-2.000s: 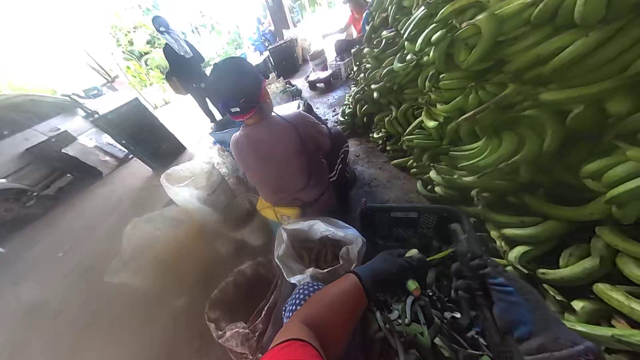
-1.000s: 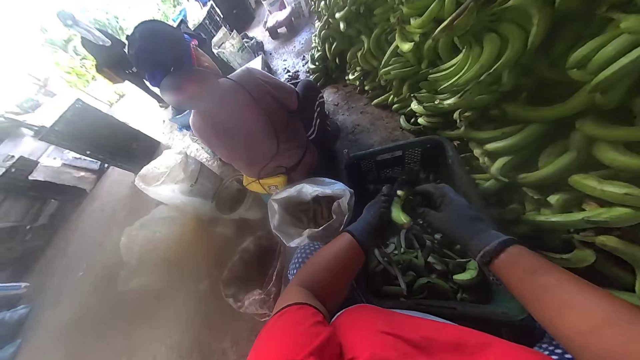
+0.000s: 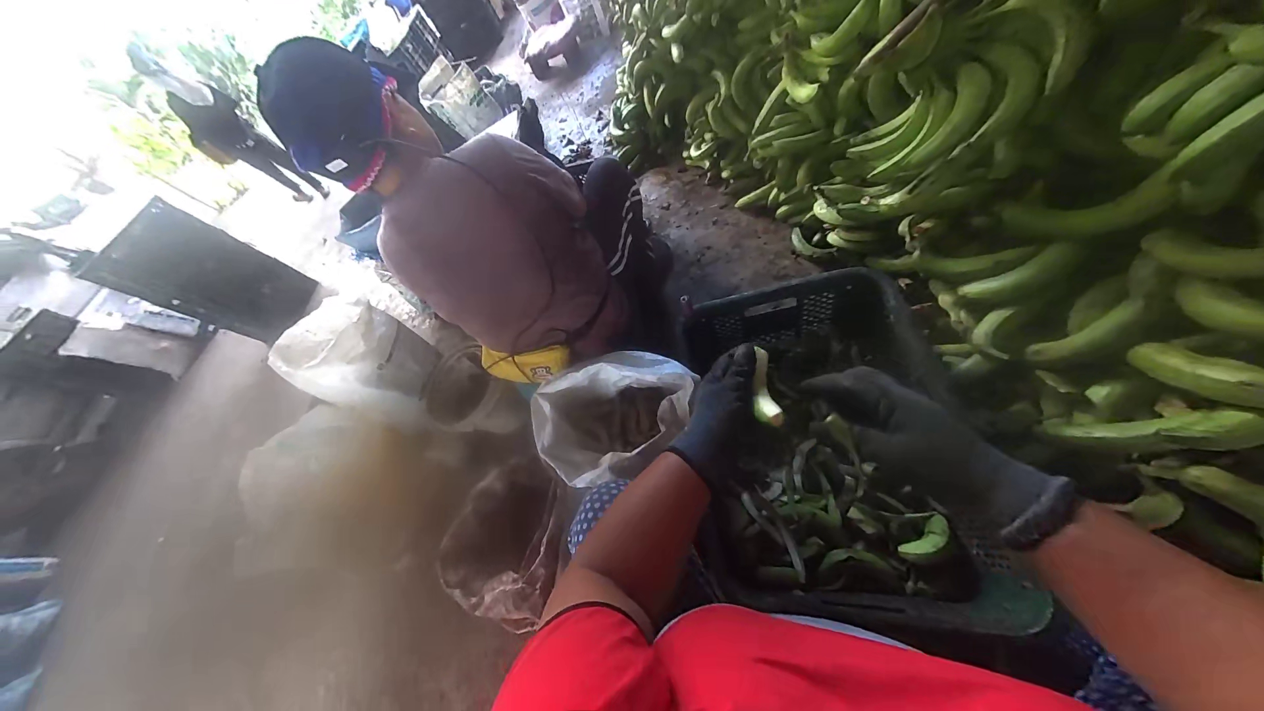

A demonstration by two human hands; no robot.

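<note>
My left hand [image 3: 723,410], in a dark glove, grips a partly peeled green plantain [image 3: 764,387] upright above a black plastic crate [image 3: 790,296]. Just right of it is my right hand [image 3: 879,420], also gloved, its fingers bent toward the plantain; whether it holds a small tool cannot be made out. Green peel strips [image 3: 829,523] fill the lower part of the crate. Left of my left hand stands an open white plastic sack [image 3: 612,410] with pale brownish pieces inside.
A large heap of green plantains [image 3: 1086,197] rises at the right. A co-worker [image 3: 494,237] in a cap sits ahead, back turned. More sacks [image 3: 346,355] stand left of the co-worker, and a dark panel [image 3: 197,267] lies beyond. Another person [image 3: 232,128] is in the distance.
Two seconds ago only my left hand showed clearly over the crate; now both hands are over it. My right hand has drawn slightly away from the plantain since one second ago.
</note>
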